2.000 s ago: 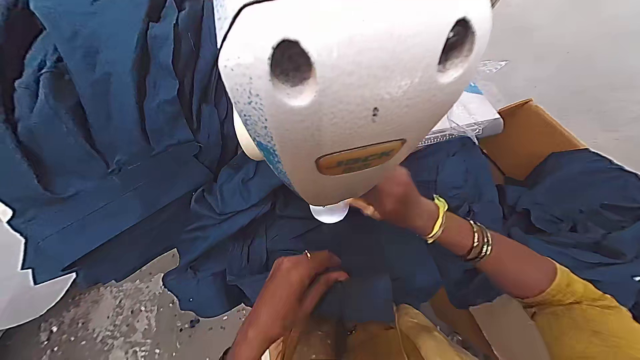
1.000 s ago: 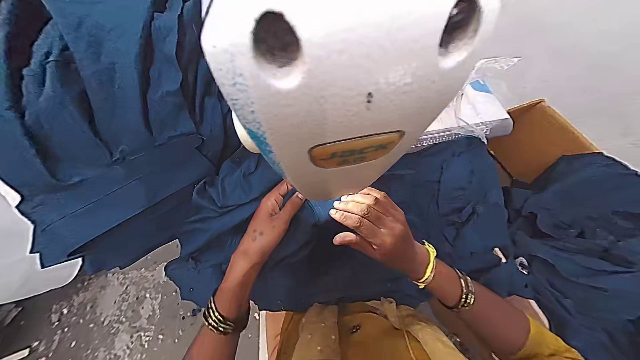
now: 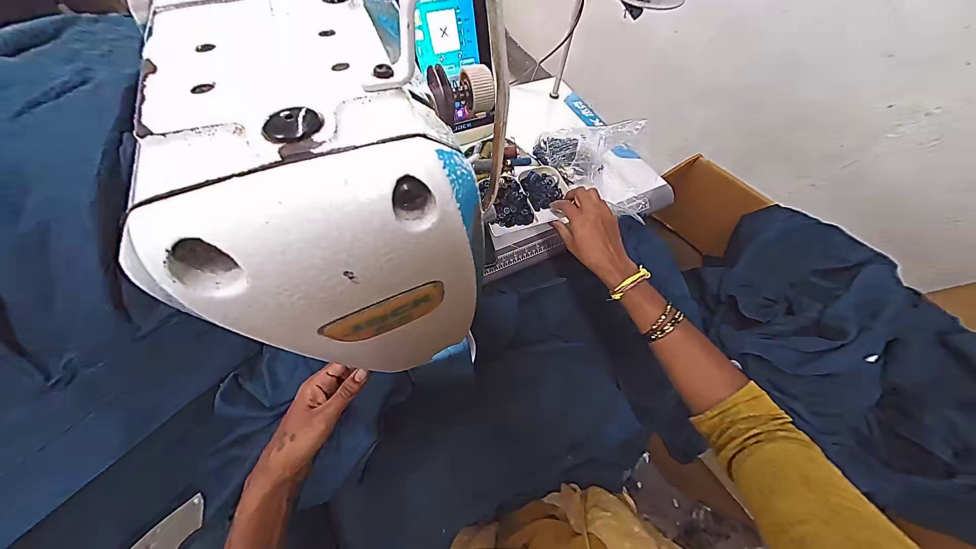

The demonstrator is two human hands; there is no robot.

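Observation:
A white industrial sewing machine head (image 3: 305, 259), marked Jack, fills the upper left. Under its lower edge my left hand (image 3: 324, 400) pinches navy blue fabric (image 3: 518, 381), its fingertips partly hidden by the machine. My right hand (image 3: 591, 229) is at the right edge of a white compartment tray (image 3: 526, 229), beside the dark buttons (image 3: 541, 187) in it. Its thumb and fingertips are bent close together; whether a button is between them cannot be told. The needle area is hidden behind the head.
Clear plastic packaging (image 3: 602, 156) lies behind the tray on the white machine bed. A lit control screen (image 3: 454, 53) and a thread stand are at the back. An open cardboard box (image 3: 709, 198) stands at right, with more navy fabric (image 3: 839, 343) draped by it. Fabric also covers the left side.
My right hand has left the front of the machine head and moved right to the button tray. My left hand remains by the head's lower edge. The view has shifted, showing more of the machine.

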